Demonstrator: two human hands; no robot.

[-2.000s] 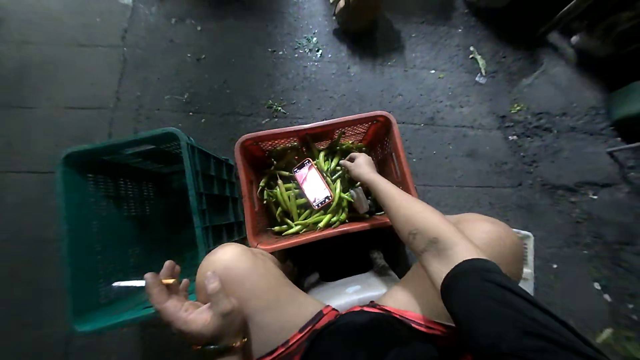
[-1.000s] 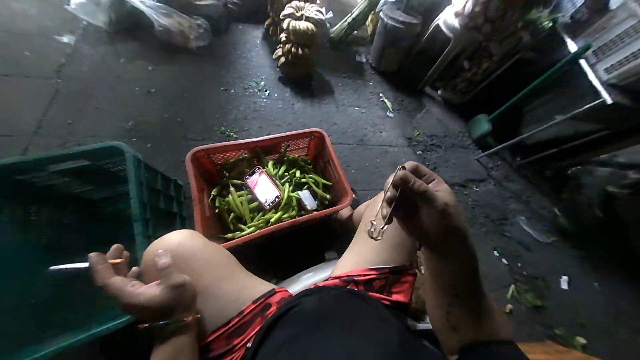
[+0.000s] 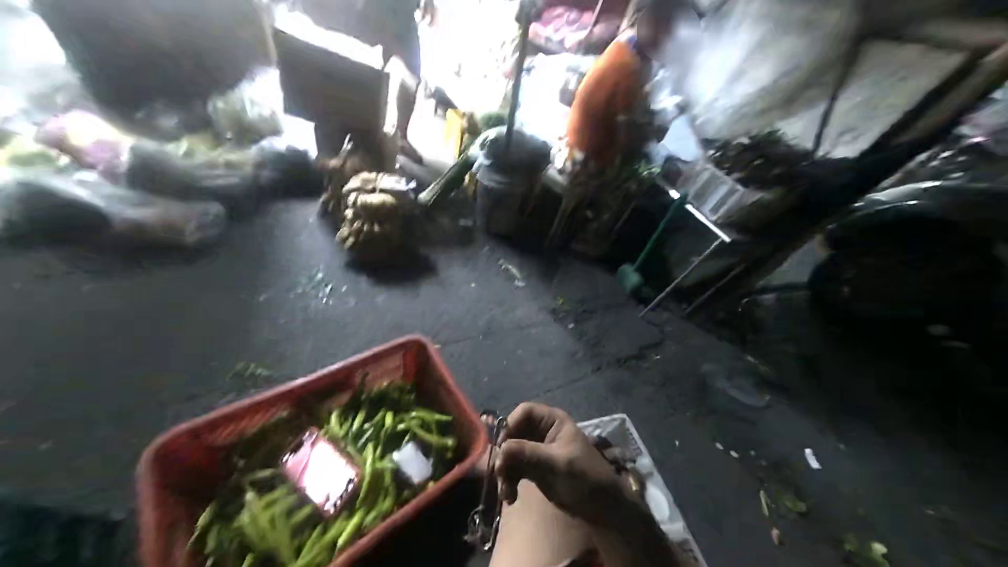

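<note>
My right hand (image 3: 551, 461) is closed on a thin metal wire-like tool (image 3: 488, 488) that hangs down beside the red crate's right side. The red plastic crate (image 3: 299, 382) holds long green vegetables (image 3: 374, 472), which look like chili peppers. A phone with a lit screen (image 3: 321, 471) lies on them, and a small white object (image 3: 413, 462) sits to its right. My left hand is out of the frame.
A white plastic basket (image 3: 626, 429) with items stands right of my right hand. Farther off are a banana bunch (image 3: 370, 209), plastic bags (image 3: 102, 209), a bin (image 3: 508, 177), a green long-handled tool (image 3: 631, 277) and a person in orange (image 3: 606, 98).
My right hand left the crate and came up holding the thin metal tool. The view has swung up and right, and my left hand with its cigarette has gone out of frame.
</note>
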